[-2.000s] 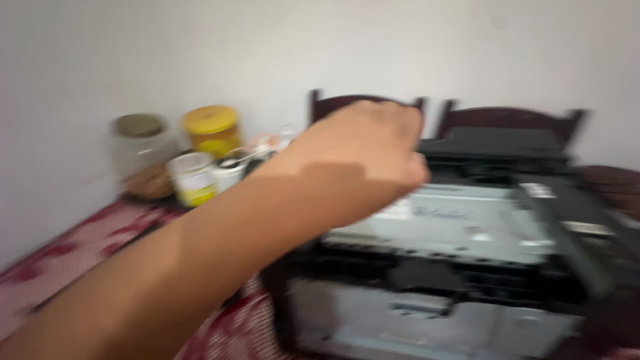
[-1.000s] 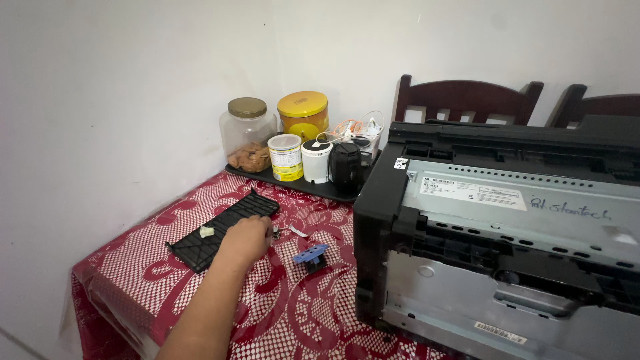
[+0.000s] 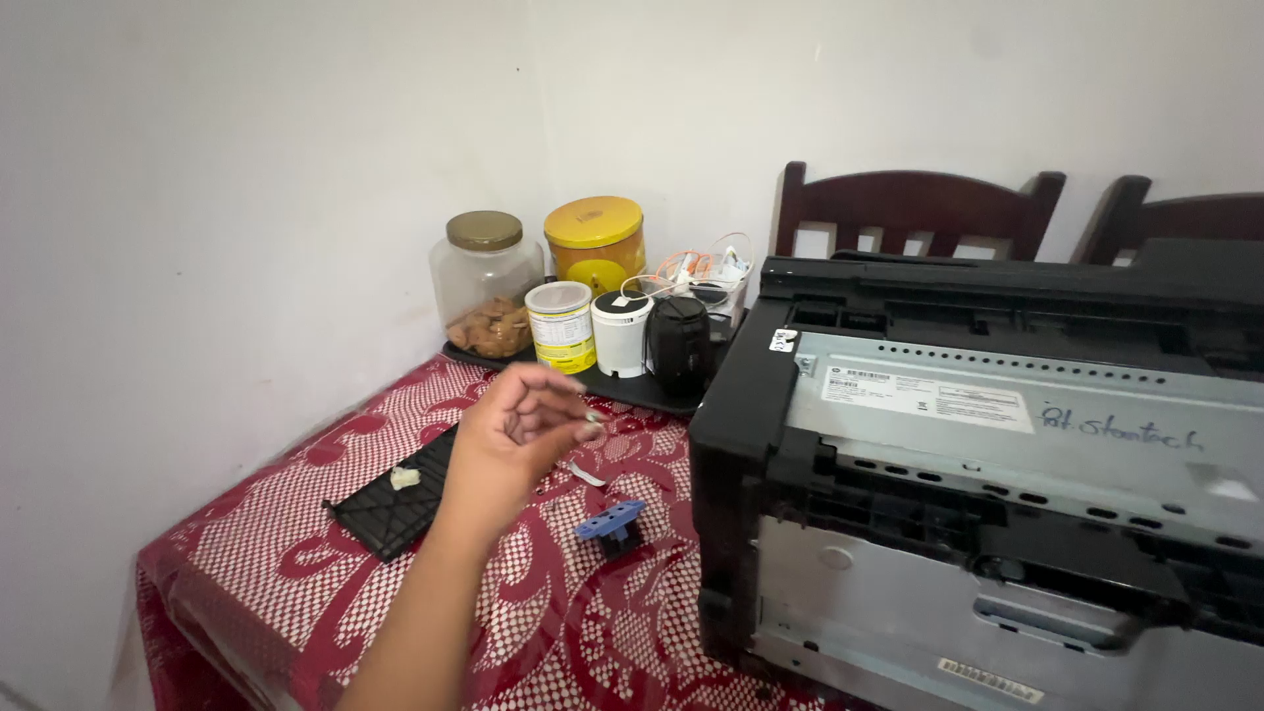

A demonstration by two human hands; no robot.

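My left hand (image 3: 523,434) is raised over the table, its thumb and index finger pinched on a tiny pale item (image 3: 592,420) too small to identify. Behind my wrist lies a black ribbed plastic panel (image 3: 395,509) with a whitish lump (image 3: 404,479) on it. To the right of my wrist, a blue and black plastic part (image 3: 610,523) rests on the tablecloth, with a thin white strip (image 3: 587,474) just above it. An HP printer (image 3: 928,464) with its metal rear face exposed stands at the right. My right hand is outside the view.
A black tray (image 3: 632,387) at the back holds a glass jar (image 3: 484,286), a yellow tin (image 3: 594,237), a white and yellow tub (image 3: 561,326), a white container (image 3: 622,334), a black cylindrical object (image 3: 677,346) and cables (image 3: 691,267). Wooden chairs (image 3: 918,202) stand behind the printer. Red-and-white tablecloth (image 3: 267,563) covers the table.
My left hand has lifted from beside the black panel, where it was a second ago, and now holds a tiny item. Two seconds ago it was over the printer. The view has shifted considerably.
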